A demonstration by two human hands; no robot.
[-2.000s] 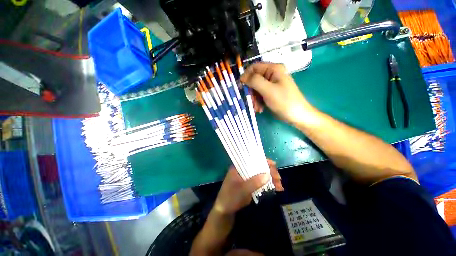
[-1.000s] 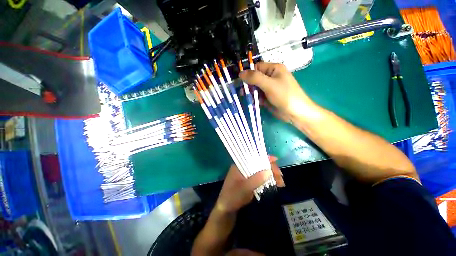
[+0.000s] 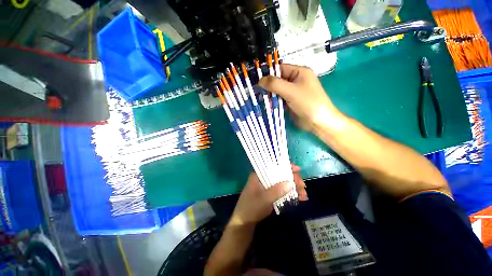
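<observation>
A fan of white wire leads [image 3: 258, 144] with blue bands and orange ends points up and away from me. My left hand [image 3: 264, 195] is closed around its lower end, where small dark tips stick out near my body. My right hand [image 3: 291, 89] pinches leads at the right side of the fan, just below their orange ends. The fingertips are partly hidden by the leads. The orange ends lie in front of a black machine [image 3: 226, 35]. A silvery perforated strip [image 3: 167, 97] runs to the machine from the left.
More leads [image 3: 172, 142] lie on the green mat [image 3: 345, 124] at left, beside a large blue bin [image 3: 81, 183] with white leads. A small blue bin [image 3: 127, 56] stands near the machine. Cutters [image 3: 427, 99] lie at right, below a grey tube [image 3: 377, 36]. Orange leads [image 3: 463, 40] are at far right.
Leads at the fan's right side have shifted right, towards my right hand, and more orange ends stand apart there. My left hand has kept its hold.
</observation>
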